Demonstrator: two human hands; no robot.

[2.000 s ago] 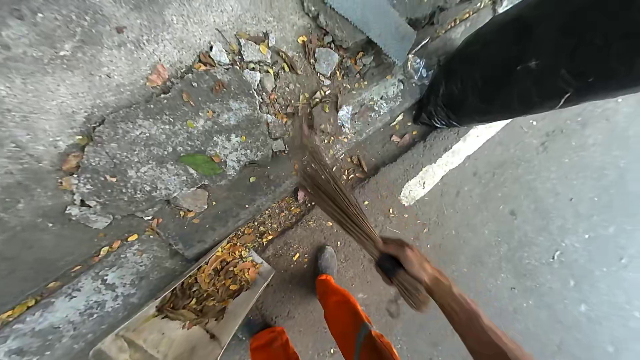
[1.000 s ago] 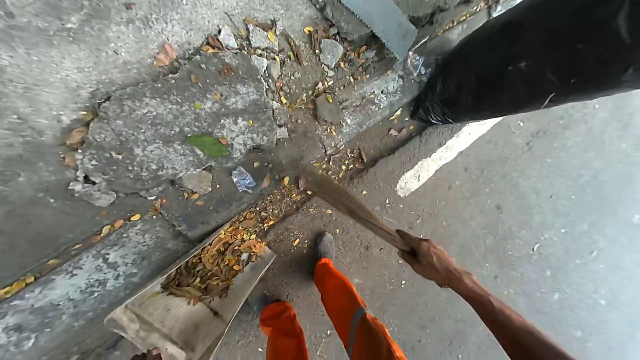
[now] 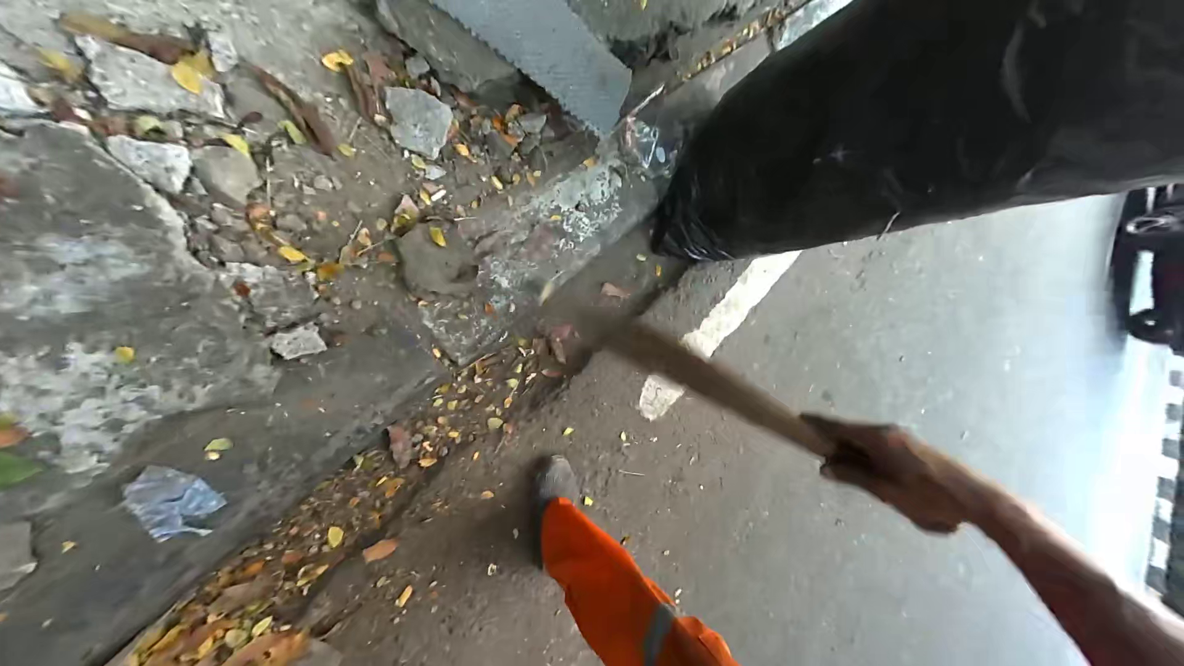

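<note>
My right hand [image 3: 893, 467] grips the upper end of a stick broom [image 3: 712, 375], right of centre. The broom slants up and left, and its motion-blurred tip is at the gutter beside the kerb, just below the foot of a full black plastic bag [image 3: 888, 139]. Yellow and brown fallen leaves [image 3: 370, 490] lie along the kerb, left of the broom. A crumpled clear wrapper [image 3: 171, 501] rests at the left. My left hand is not in view.
Broken concrete chunks [image 3: 419, 120] and dirt cover the kerb top. A grey metal strip [image 3: 564, 55] juts in at the top. My shoe [image 3: 558, 481] stands on the road near a white painted line [image 3: 731, 319]. A dark vehicle [image 3: 1152, 264] is at the far right.
The broom has swung toward the foot of the black bag, still in my right hand. The view has shifted up and right, so the leaf-filled dustpan seen earlier is mostly out of frame.
</note>
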